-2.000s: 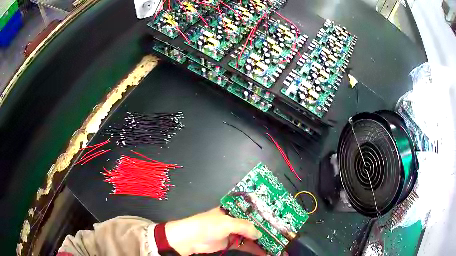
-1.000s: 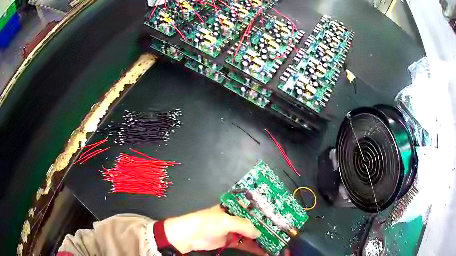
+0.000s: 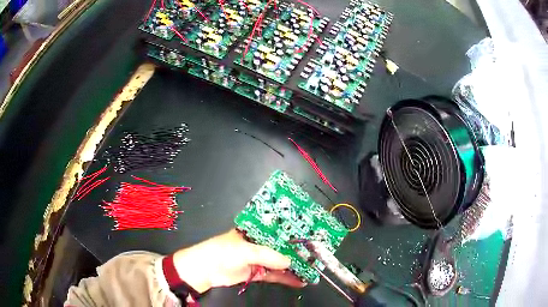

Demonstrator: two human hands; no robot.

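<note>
A green circuit board (image 3: 279, 210) is tilted above the bench at bottom centre, its side with small flat parts and silvery joints facing up. My left hand (image 3: 231, 261) holds it by its lower left edge, with a bit of red wire showing by the fingers. A soldering iron (image 3: 336, 267) with a silvery barrel reaches in from the lower right, its tip over the board's middle; whether it touches is unclear. A thin rod lies beside the barrel. The iron's dark handle runs to the bottom edge. My right hand is not visible.
Red wires (image 3: 144, 207) and black wires (image 3: 150, 149) lie in piles left. Stacked boards (image 3: 348, 57) stand at the back. A round black fan (image 3: 417, 165) stands right, above a dross dish (image 3: 441, 273). A yellow ring (image 3: 354, 217) and a loose red wire (image 3: 312, 163) lie near the board.
The whole view has shifted, so the bench things appear farther left and higher. The iron's tip has moved rightward over the board. My left hand still holds the board.
</note>
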